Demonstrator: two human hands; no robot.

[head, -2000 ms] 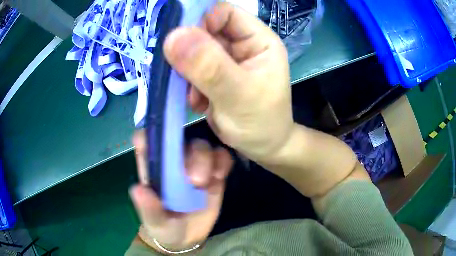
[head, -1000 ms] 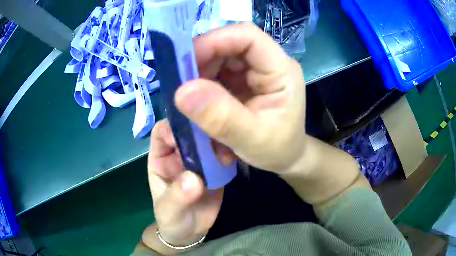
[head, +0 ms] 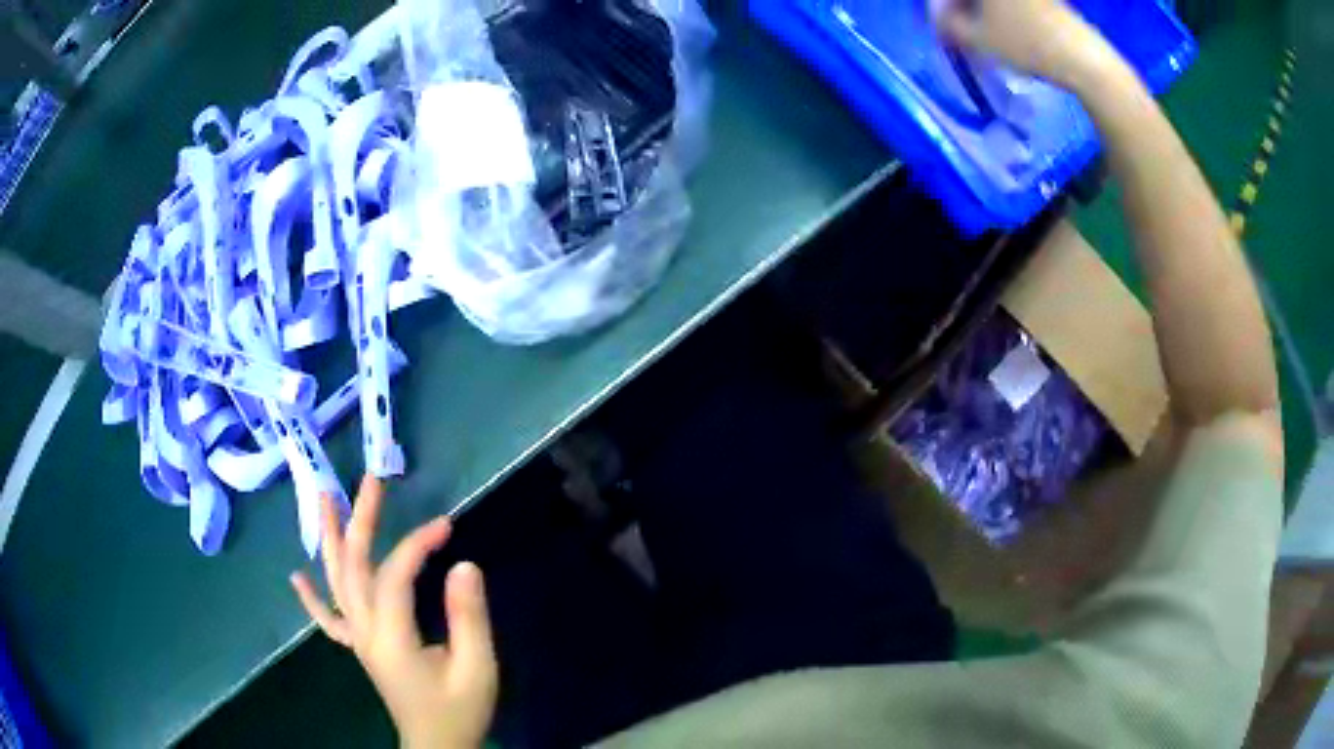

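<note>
A heap of pale plastic shells (head: pixel 300 220) lies on the green bench. My left hand (head: pixel 417 629) is at the bench's front edge, fingers spread and empty, its fingertips close to the ends of the nearest shells. A clear bag (head: pixel 556 300) with black plastic strips (head: pixel 593 161) and a white label stands right of the heap. My right hand (head: pixel 1010 29) is at the top edge over the blue tray (head: pixel 995 205). A blurred pale and dark piece (head: pixel 998 120) lies just below its fingers; whether they still grip it is unclear.
An open cardboard carton (head: pixel 1075 315) with purplish bagged contents (head: pixel 995 439) is on the floor below the tray. The bench edge (head: pixel 585 417) runs diagonally. A blue edge (head: pixel 18 702) shows at lower left, and yellow-black tape (head: pixel 1265 139) at right.
My hands have parted; both held the joined shell and strip before. My right hand has moved right to the tray, my left hand left towards the shells. The camera view has turned.
</note>
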